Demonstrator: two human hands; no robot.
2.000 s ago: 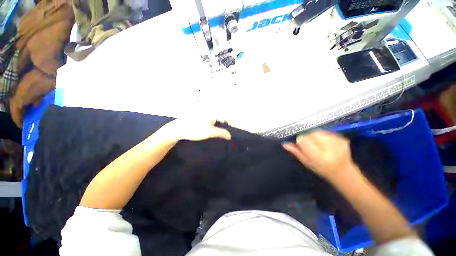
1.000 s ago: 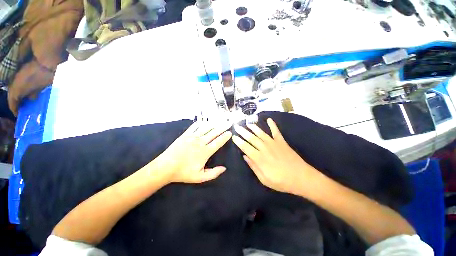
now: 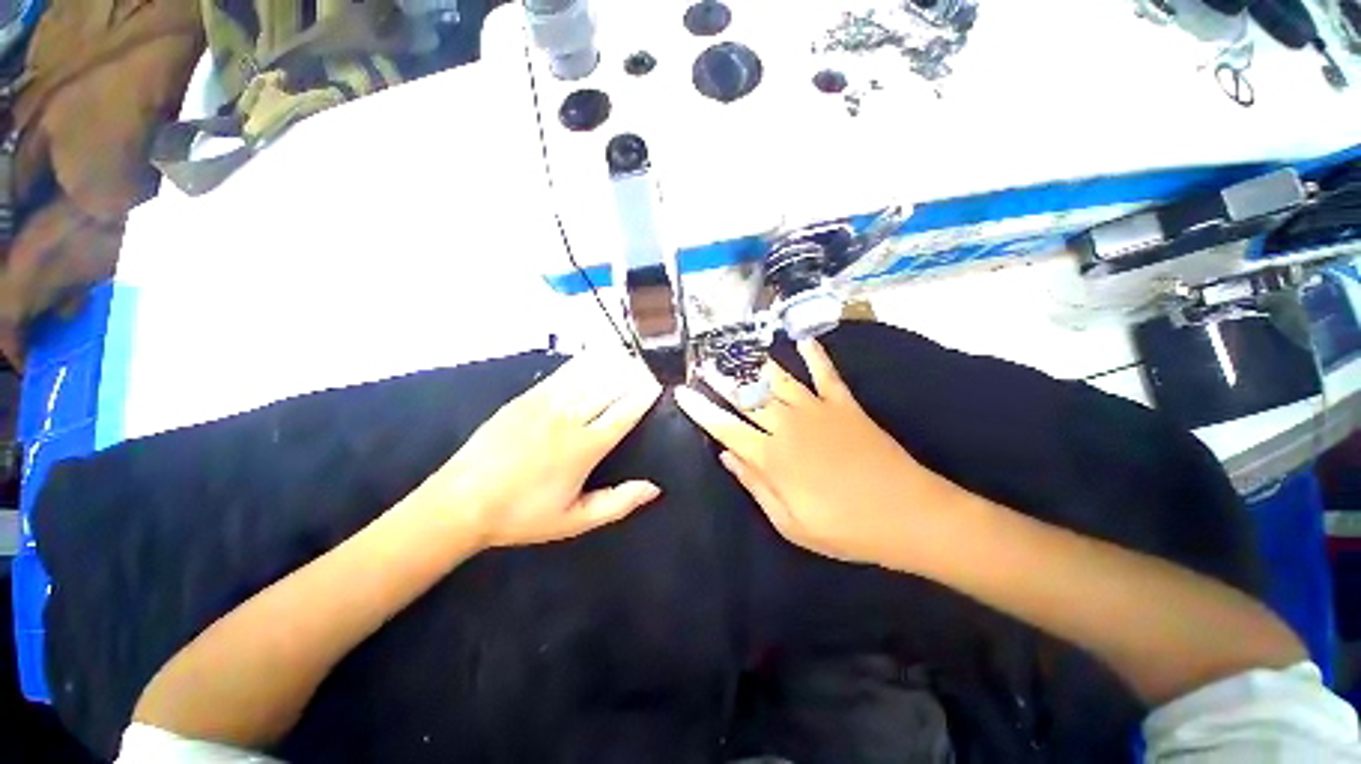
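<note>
A black garment piece (image 3: 597, 642) lies spread across the front of the white table and hangs over its front edge. A seam line runs from the needle area towards me. My left hand (image 3: 545, 455) lies flat on the cloth just left of the needle area, thumb spread. My right hand (image 3: 821, 463) lies on the cloth just right of it, fingertips close to the machine's metal parts. The white sewing machine head (image 3: 955, 135) with its blue stripe stands over the cloth. The needle bar area (image 3: 657, 321) is at the fingertips; the needle itself cannot be made out.
Brown garments (image 3: 90, 164) and an olive piece (image 3: 306, 67) lie at the back left. A dark phone (image 3: 1216, 373) lies right of the machine. Blue plastic (image 3: 67, 448) shows at the left table end, and a blue crate (image 3: 1296, 552) at the right.
Both hands have moved from apart at the table's front edge to side by side at the needle area, bringing the cloth forward. The view has shifted closer to the machine head.
</note>
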